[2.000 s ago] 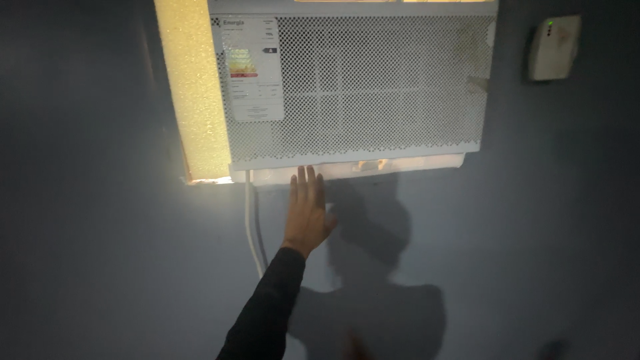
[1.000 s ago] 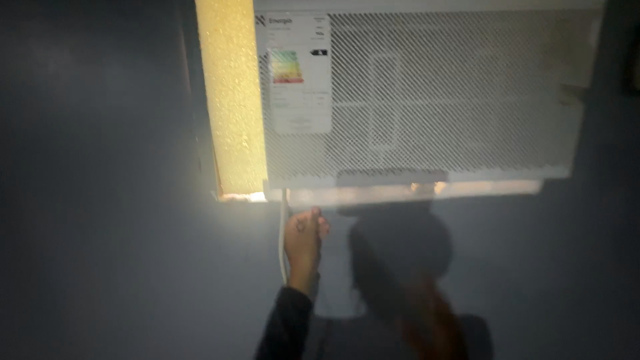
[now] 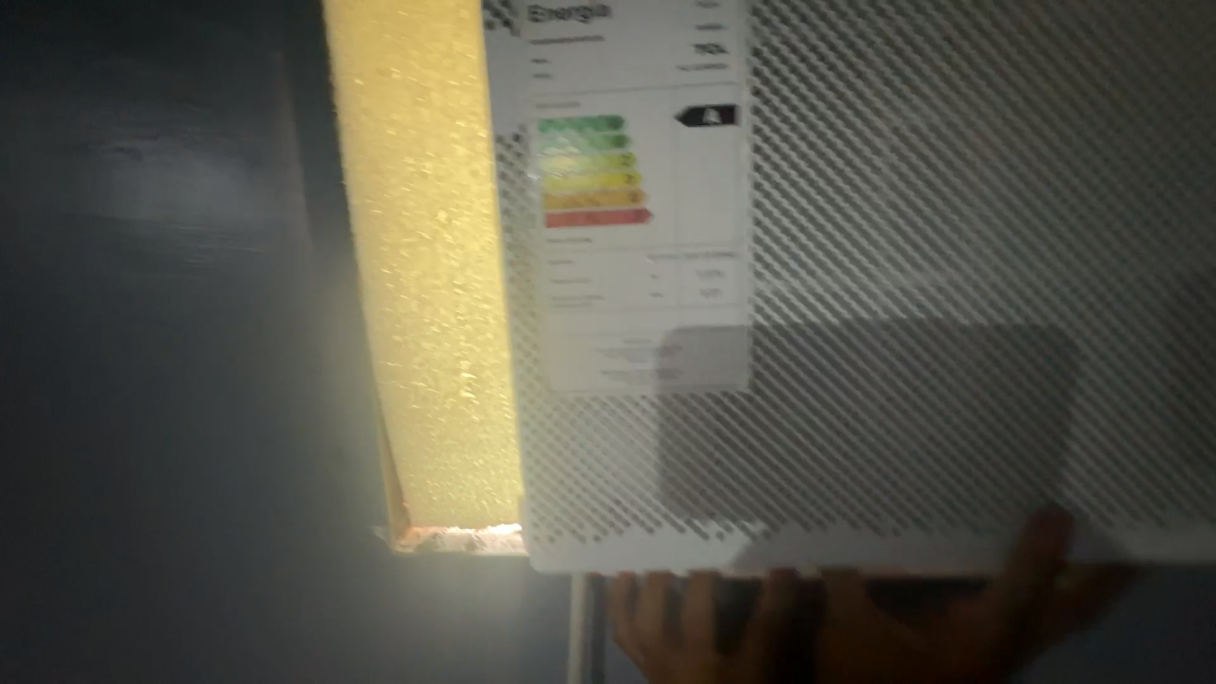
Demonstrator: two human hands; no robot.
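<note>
A white perforated front panel [image 3: 950,427] of what looks like a wall air conditioner fills the right side, with an energy label [image 3: 646,313] at its left. Below its bottom edge, my left hand [image 3: 703,622] has its fingers raised side by side, their tips at the edge. Close to its right, my right hand [image 3: 1045,589] is dim and blurred, one digit up over the panel's lower border. Whether either hand grips the edge cannot be told. A white cable [image 3: 579,627] hangs just left of my left hand.
Yellow textured foam or similar filler [image 3: 427,285] runs upright along the panel's left side, inside the wall opening's rough lower edge [image 3: 456,540]. The dark painted wall [image 3: 171,380] surrounds it. A rounded shadow falls on the panel.
The view has moved much closer to the panel. My left hand was beside the cable below the panel; its fingers are now at the bottom edge, and my right hand has come up beside it.
</note>
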